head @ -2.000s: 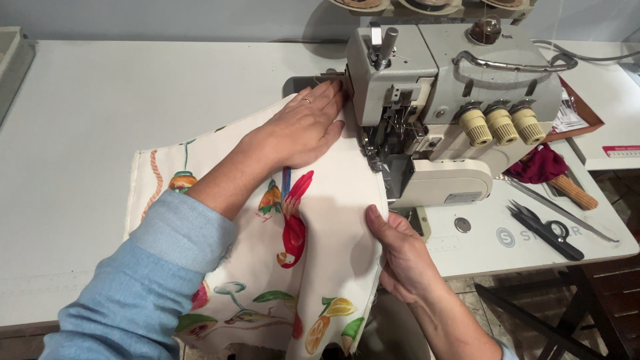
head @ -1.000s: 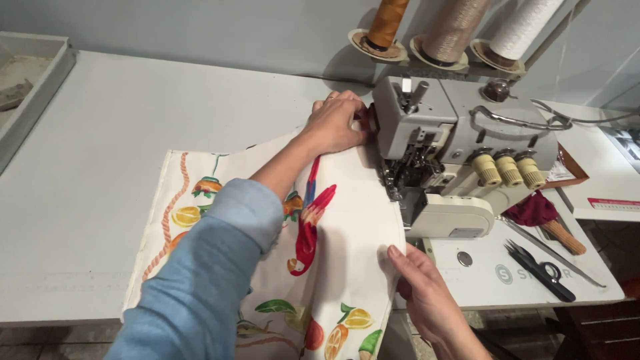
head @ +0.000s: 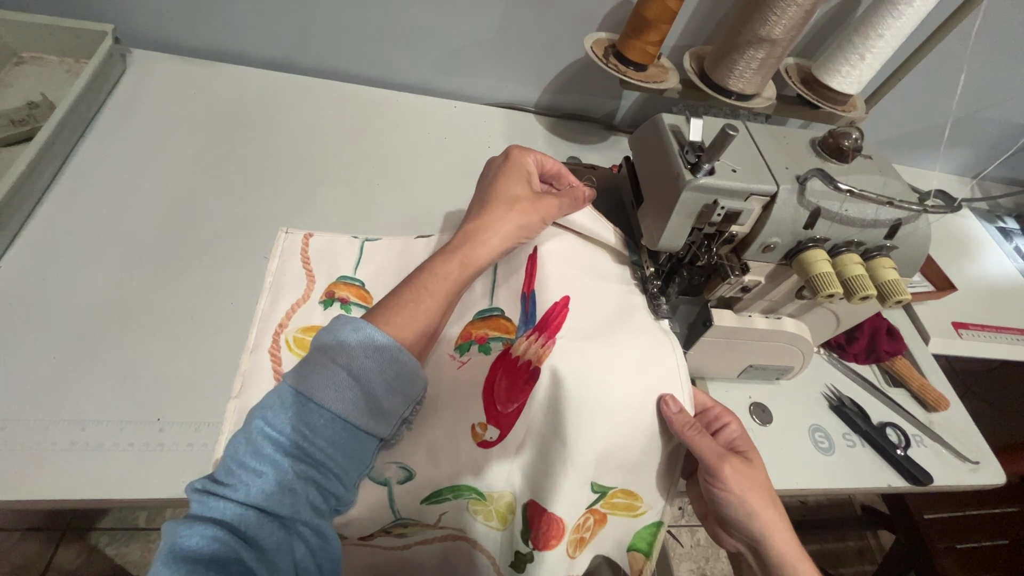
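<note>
White fabric (head: 608,384) printed with a parrot, fruit and rope lies over the table and drops past its front edge. Its curved right edge runs under the presser foot area of a Singer overlock sewing machine (head: 704,200). My left hand (head: 524,192) pinches the fabric's far edge between thumb and fingers, left of the machine head, lifting it into a fold. Nearer me, my right hand (head: 720,464) holds the right edge, thumb on top and fingers beneath, in front of the machine. The needle area is partly hidden by machine parts.
Black thread snips (head: 880,436), long metal tweezers (head: 904,408) and a small metal disc (head: 761,413) lie on the right extension. A dark red cloth item (head: 868,340) is behind them. Thread cones (head: 756,48) stand behind the machine. A grey tray (head: 88,88) sits far left.
My left hand, flat on the fabric two seconds ago, is now raised and pinching the far edge. My right hand remains at the right edge. The view has shifted, showing the thread cones.
</note>
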